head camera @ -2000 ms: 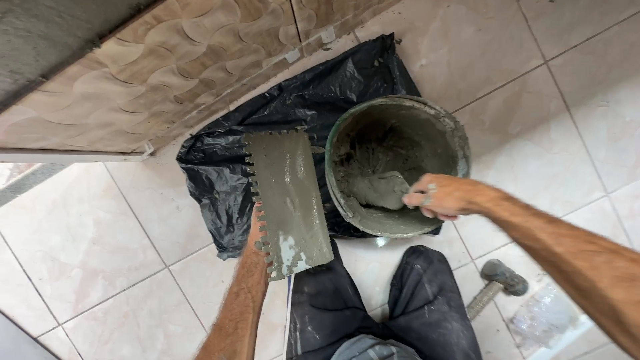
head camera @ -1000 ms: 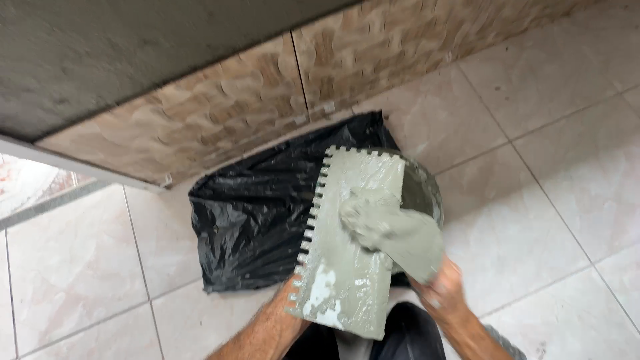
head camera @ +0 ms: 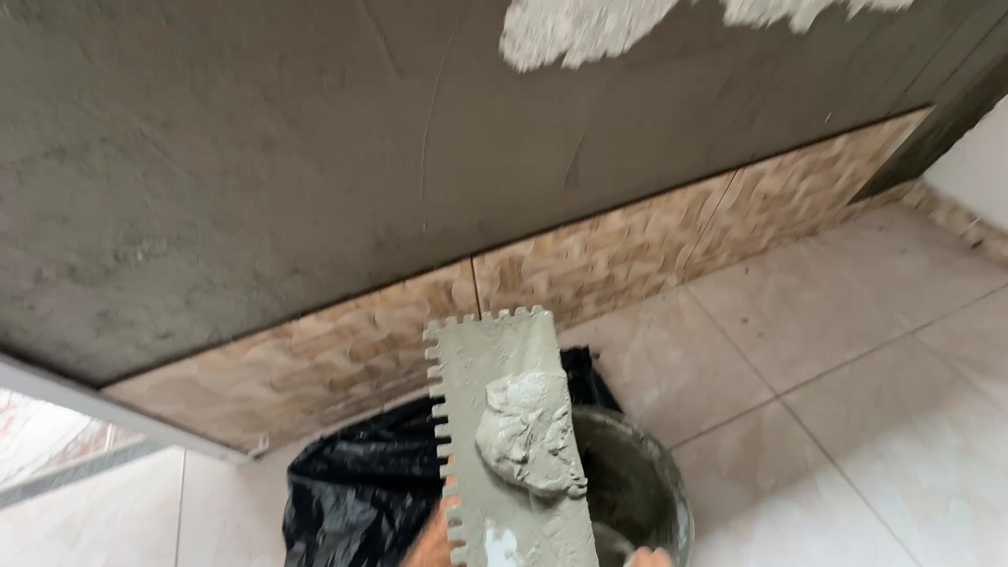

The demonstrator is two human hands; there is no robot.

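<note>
A notched trowel (head camera: 472,354) rises from the bottom centre, its face up and its teeth along the left and far edges. A lump of wet grey mortar (head camera: 528,441) lies on it. My left hand (head camera: 435,528) is mostly hidden beneath the trowel, which it holds up. At the bottom edge only the fingers of my right hand (head camera: 650,557) show, beside a mortar-coated trowel blade (head camera: 610,542) over the bucket. The bucket (head camera: 679,504), coated inside with mortar, stands partly behind the notched trowel.
Black plastic sheeting (head camera: 346,488) lies on the tiled floor (head camera: 787,472) around the bucket's left side. Patterned wall tiles (head camera: 598,256) form a low row along the wall. Grey mortar-coated wall (head camera: 299,157) rises above them, with a pale patch (head camera: 583,31) at the top. A white frame (head camera: 118,417) stands left.
The smaller trowel has left its mortar on the notched trowel and moved down over the bucket with my right hand. The view has tilted up toward the wall.
</note>
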